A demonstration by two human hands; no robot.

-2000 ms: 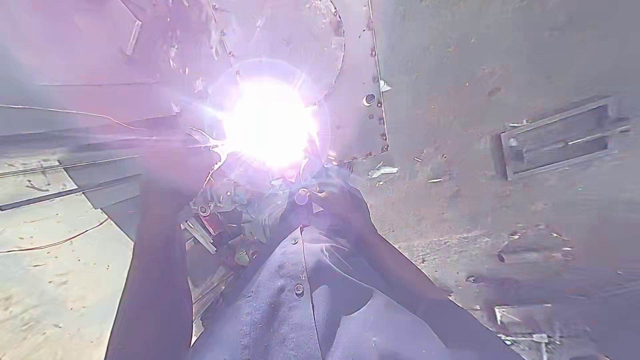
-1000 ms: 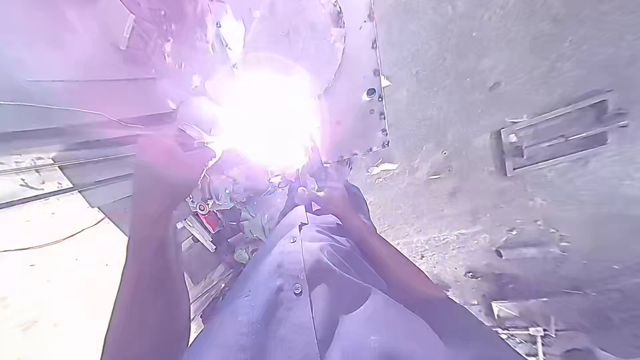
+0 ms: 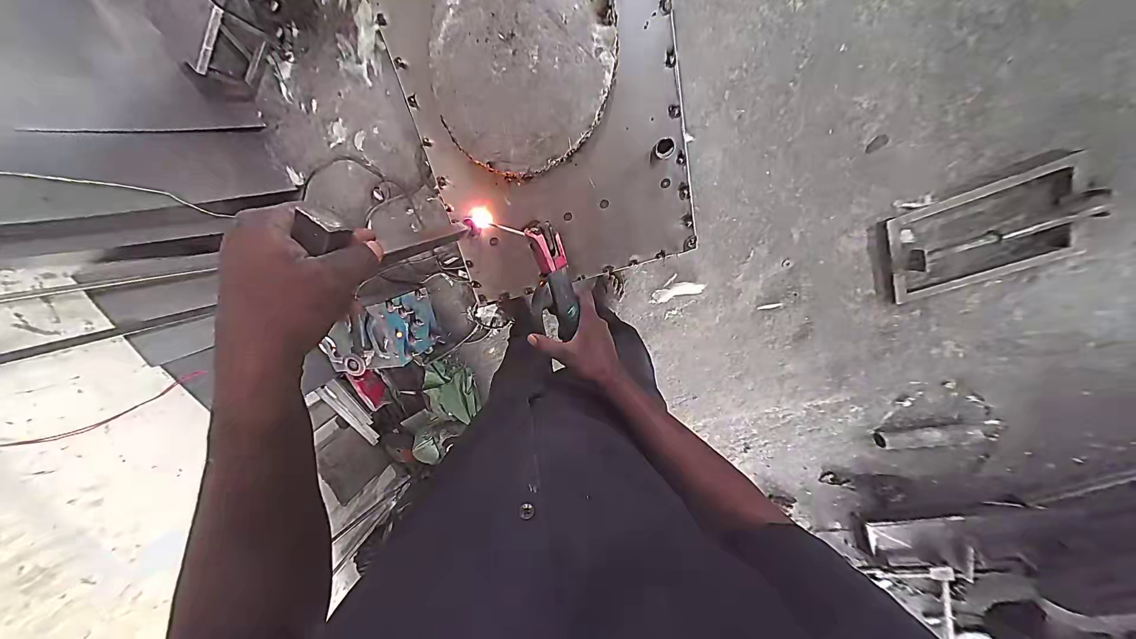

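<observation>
My right hand [image 3: 590, 342] grips the dark handle of a welding electrode holder [image 3: 548, 253] with red jaws. From the jaws a thin electrode [image 3: 508, 230] runs left to a small bright glow [image 3: 480, 216] on a steel plate [image 3: 568, 204]. My left hand [image 3: 293, 275] is closed on a dark metal bar [image 3: 422, 244], whose far end lies beside the glow. The plate has a large round cut-out with a rough, partly glowing rim, and bolts or studs along its edges. Glare hides the exact point of contact.
Metal sheets and long bars [image 3: 169, 266] lie at the left. A blue device [image 3: 399, 328] and a green leafy plant or cloth [image 3: 451, 390] are left of my legs. A rectangular metal frame [image 3: 985, 226] rests on the ground at the right, with a pipe piece [image 3: 932, 437] below it.
The large, blinding welding arc has shrunk to a small glow, and the purple glare over the view is gone. The plate, electrode holder and bar now show plainly.
</observation>
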